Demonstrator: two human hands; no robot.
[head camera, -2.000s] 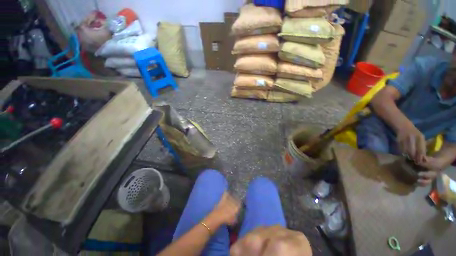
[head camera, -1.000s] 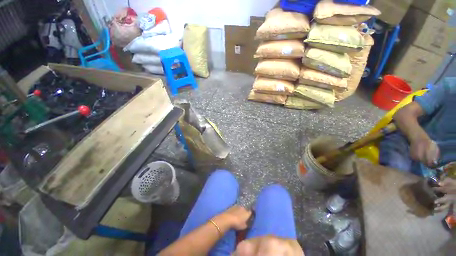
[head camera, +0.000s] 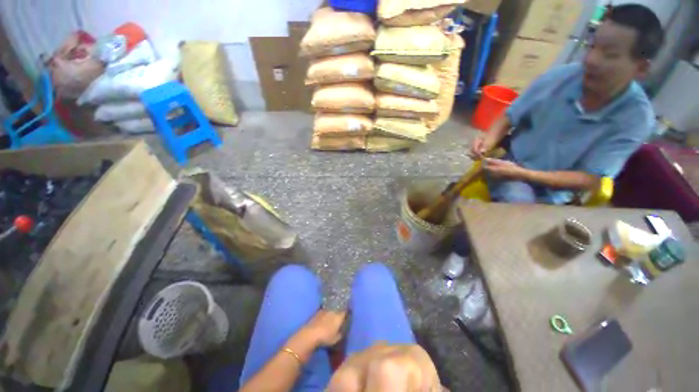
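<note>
My left hand (head camera: 329, 325), with a thin bracelet at the wrist, rests between my knees with its fingers partly hidden. I cannot tell whether it holds anything. My right hand (head camera: 389, 370) is near my right thigh at the bottom edge, fingers curled and blurred; whether anything is in it does not show. No work piece shows in either hand. On the brown table (head camera: 506, 306) to the right lie a dark smartphone (head camera: 598, 354) and a small green ring (head camera: 561, 325). A small round brown pot (head camera: 571, 236) stands further back.
A person (head camera: 586, 126) sits behind the table, hands together by a thick brown tube in a pale bucket (head camera: 421, 230). At left are the bench surround (head camera: 92, 253), a red lever knob (head camera: 23, 224), a perforated white basket (head camera: 182, 320) and an open sack (head camera: 245, 222). Stacked sacks stand behind.
The view has turned right, showing more of the table and the phone. The other person has moved their hands from the pot on the table to near the tube. My hands stay low.
</note>
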